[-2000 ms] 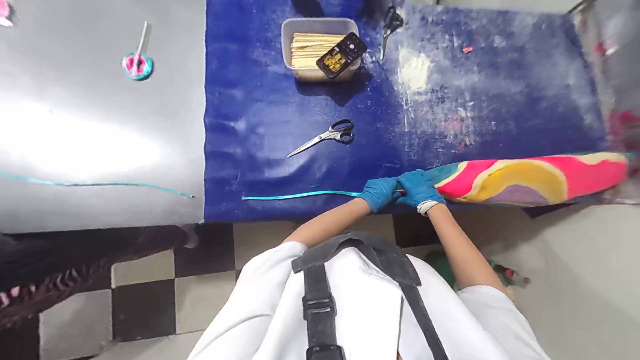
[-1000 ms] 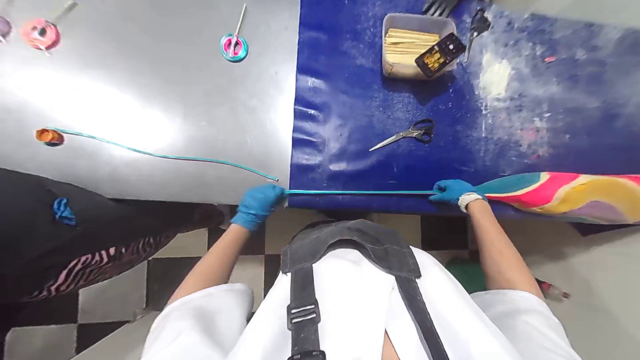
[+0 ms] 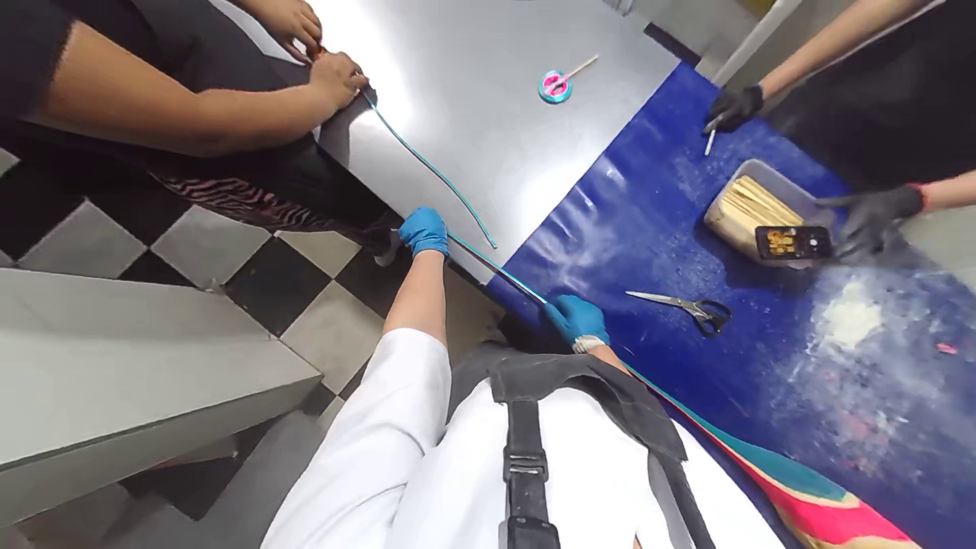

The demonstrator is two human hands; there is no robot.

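Observation:
My left hand (image 3: pixel 424 231), in a blue glove, is closed on one end of a thin teal candy rope (image 3: pixel 499 268) over the metal table's edge. My right hand (image 3: pixel 577 320), also blue-gloved, is closed on the same rope farther along, above the blue mat. Behind it the rope widens into a thick striped mass of teal, pink and yellow (image 3: pixel 812 488) at the lower right. A separate teal strand (image 3: pixel 435 169) lies on the metal surface, its near end close to my left hand and its far end at a co-worker's hands.
Black-handled scissors (image 3: pixel 690 306) lie on the blue mat (image 3: pixel 656 229). Beyond them are a plastic tub of wooden sticks (image 3: pixel 751 202) with a phone (image 3: pixel 793 242) on it and a co-worker's black-gloved hands. A coiled lollipop (image 3: pixel 555 87) rests on the metal table (image 3: pixel 488 46). White powder dusts the mat.
The rope now extends from the mass past both my hands, which were together two seconds ago. Two co-workers' hands have come into view. The view has turned.

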